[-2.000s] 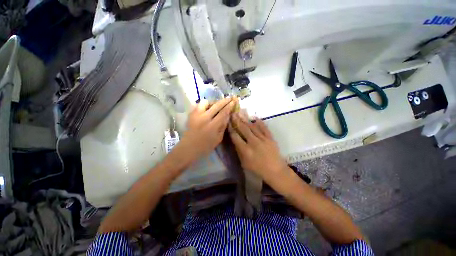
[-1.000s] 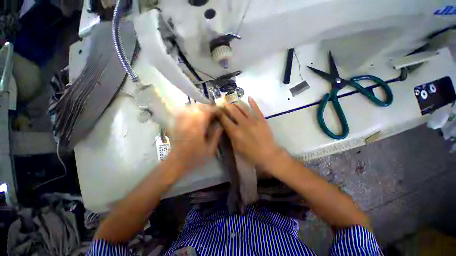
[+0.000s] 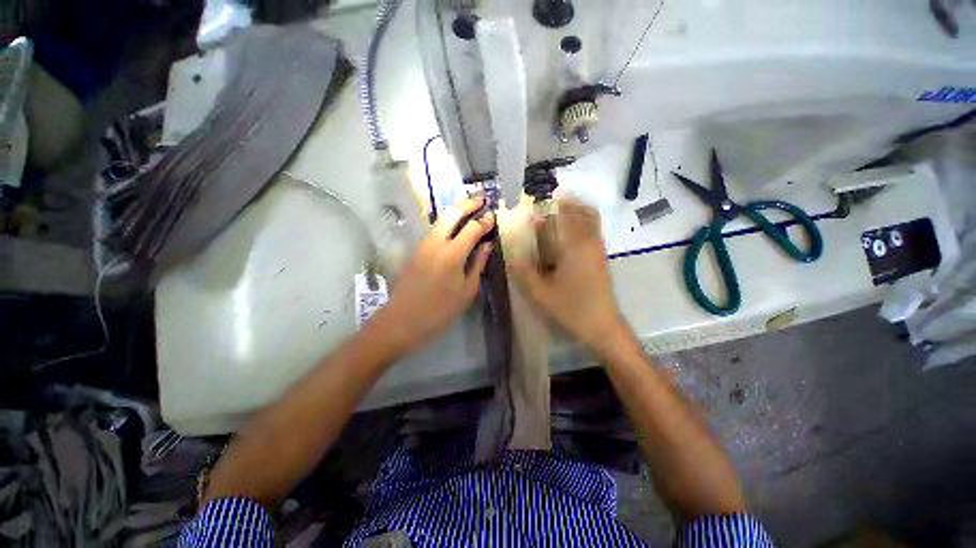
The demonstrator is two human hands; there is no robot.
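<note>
A dark strip (image 3: pixel 493 321) and a paler beige-grey strip (image 3: pixel 530 375) run side by side from the presser foot (image 3: pixel 487 193) down to the lap. A pale length (image 3: pixel 503 86) extends up past the foot against the machine head. My left hand (image 3: pixel 433 280) has its fingertips on the dark strip just below the foot. My right hand (image 3: pixel 573 273) grips the paler strip, with a fold showing at its fingers; it is slightly blurred. The fingers partly hide the sewing spot.
A fanned stack of grey curved panels (image 3: pixel 241 139) lies at the table's left. A gooseneck lamp (image 3: pixel 372 96) and a white tag (image 3: pixel 370 300) are left of the foot. Green-handled shears (image 3: pixel 726 209), a black stick (image 3: pixel 637 167) and a small grey plate (image 3: pixel 653 210) lie right.
The pale length above the foot now stands straighter instead of curving left. My right hand has turned, with a fold of the paler strip at its fingers. The strips below have spread apart.
</note>
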